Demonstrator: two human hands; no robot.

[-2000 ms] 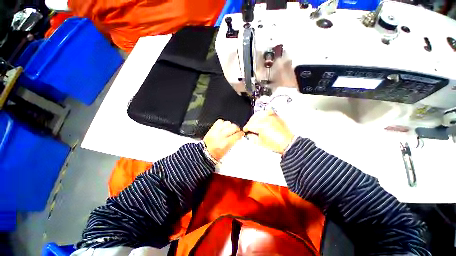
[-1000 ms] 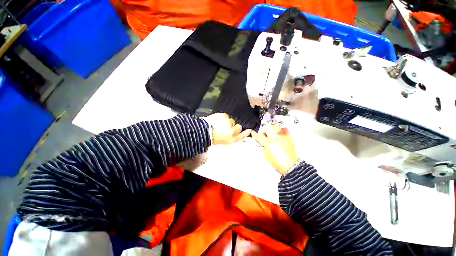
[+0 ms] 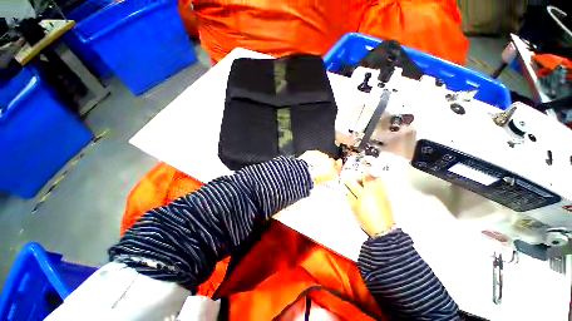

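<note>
The black padded back panel (image 3: pixel 251 128) lies on the white table left of the sewing machine head, its right lower edge at the presser foot and needle (image 3: pixel 354 150). Camouflage webbing (image 3: pixel 284 128) runs along its middle under a black crossing band. My left hand (image 3: pixel 323 167) is on the panel's near right corner, fingers beside the needle area; its fingertips are partly hidden. My right hand (image 3: pixel 370 202) lies just right of it, in front of the needle plate (image 3: pixel 359 168), fingers bent close together; whether they grip an edge is unclear.
The machine's control panel (image 3: pixel 483 175) is lit at the right. A slim metal tool (image 3: pixel 497 278) lies on the table (image 3: pixel 182 119). A blue crate (image 3: pixel 464 69) with black pieces stands behind the machine. More blue crates (image 3: pixel 141 47) stand left. Orange bundles (image 3: pixel 270 25) are behind; orange cloth covers my lap.
The panel has turned so its stripe points more directly away from me, with its near right corner at the needle. Both hands have turned with it. The camera view has also shifted.
</note>
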